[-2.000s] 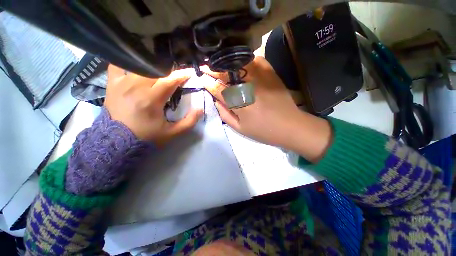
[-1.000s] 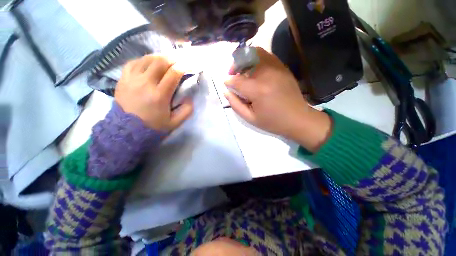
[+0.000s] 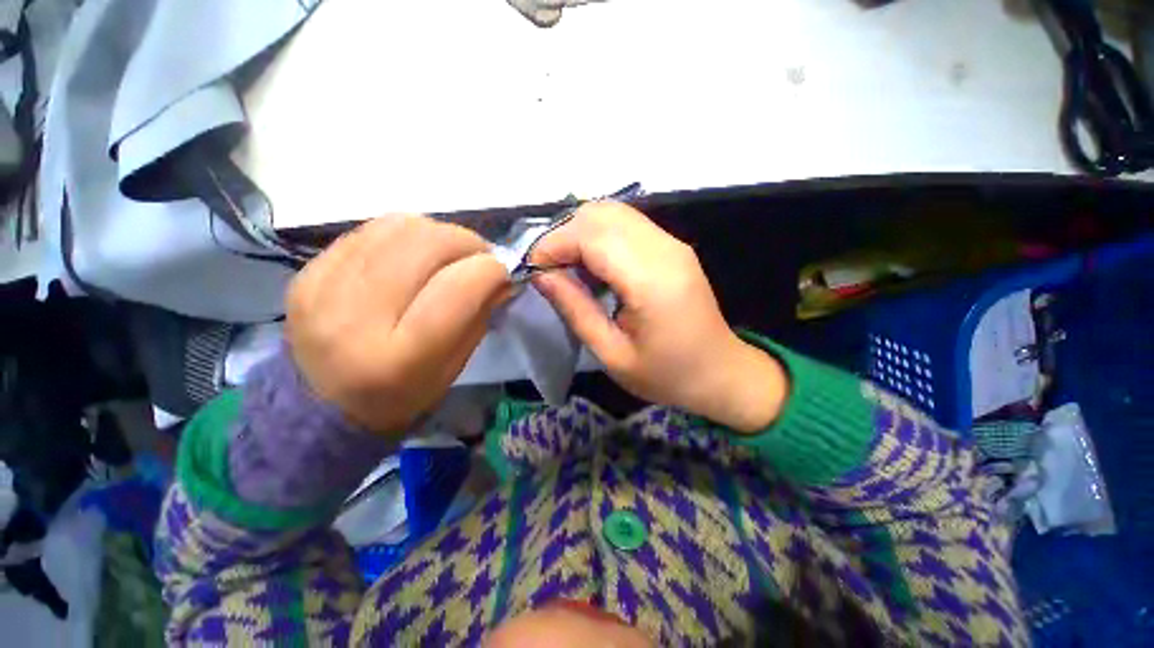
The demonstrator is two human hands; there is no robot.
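My left hand [image 3: 390, 310] and my right hand [image 3: 645, 298] meet in front of my chest, just below the front edge of the white table. Their fingertips pinch a dark folded edge of the pale grey fabric panel [image 3: 535, 344] between them. Part of the panel hangs down between and below the hands. A short dark end of the cloth sticks up past my right fingers. The rest of the held edge is hidden by the fingers.
The white table [image 3: 658, 95] spans the top. Pale grey cloth [image 3: 177, 247] drapes over its left side. Black-handled shears [image 3: 1104, 108] lie at upper right. A blue plastic basket [image 3: 943, 336] holds small packets at lower right. A striped piece [image 3: 206, 361] shows at left.
Both hands have come back from under the machine head to the table's front edge, bringing the cloth. The view has tilted down; the machine and phone are out of view, and the basket shows more.
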